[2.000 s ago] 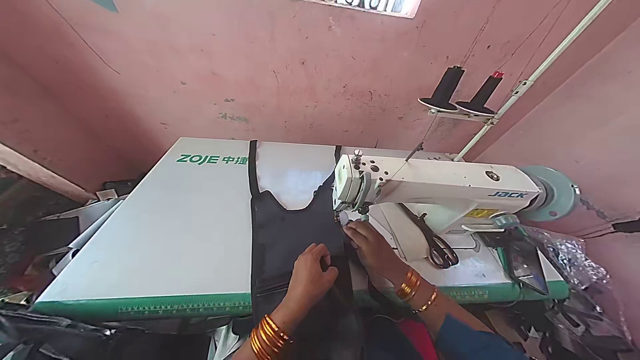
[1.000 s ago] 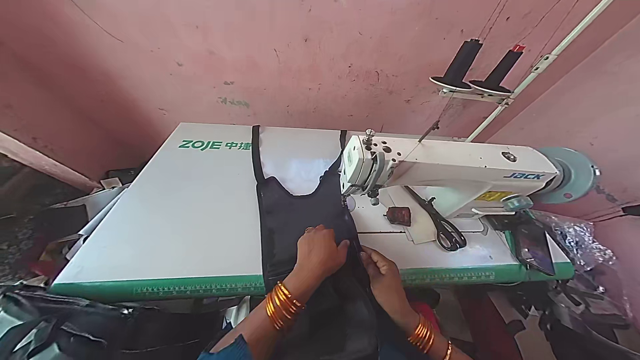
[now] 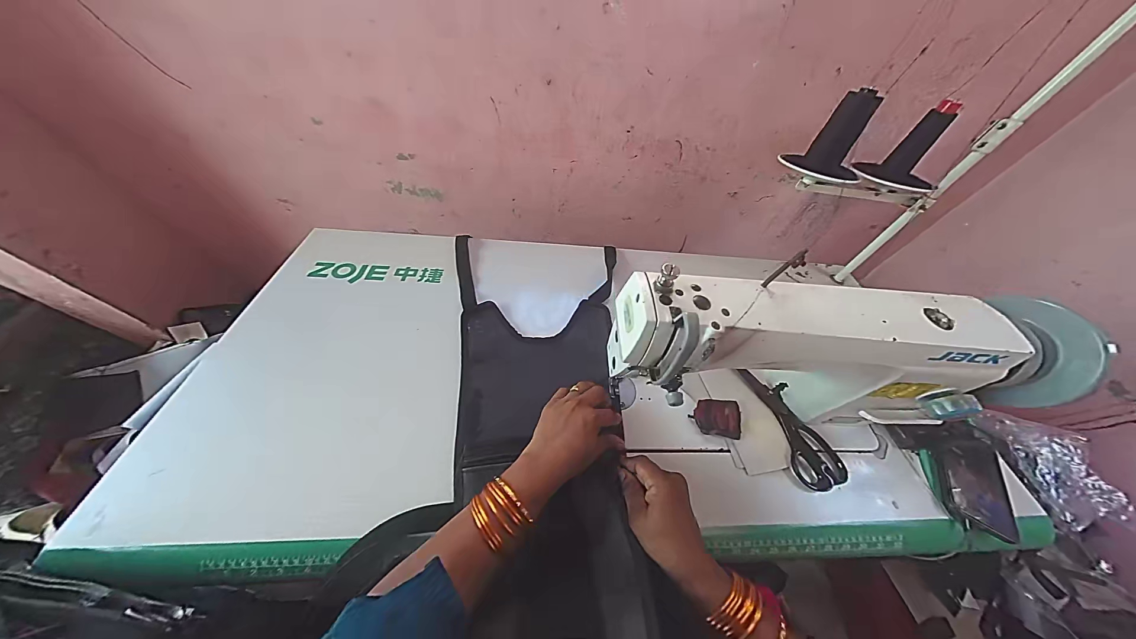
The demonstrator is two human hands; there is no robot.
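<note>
A black fabric piece (image 3: 535, 382) with a curved neckline and two straps lies over the sewing table, its right edge at the needle area of a white Jack sewing machine (image 3: 825, 333). My left hand (image 3: 575, 430) rests on the fabric just below the presser foot, fingers bent against its right edge. Lower down, my right hand (image 3: 661, 510) pinches that same edge between thumb and fingers. The needle itself cannot be made out.
Black-handled scissors (image 3: 803, 444), a dark red item (image 3: 717, 418) and pale paper (image 3: 754, 435) lie right of the needle area. Two black thread cones (image 3: 839, 133) stand on a rack at the back. A dark flat device (image 3: 976, 488) and clear plastic (image 3: 1056, 475) are far right.
My right hand has come away from the needle area, down to the lower fabric edge. My left hand has moved up toward the presser foot. The dark red item, hidden earlier, now shows.
</note>
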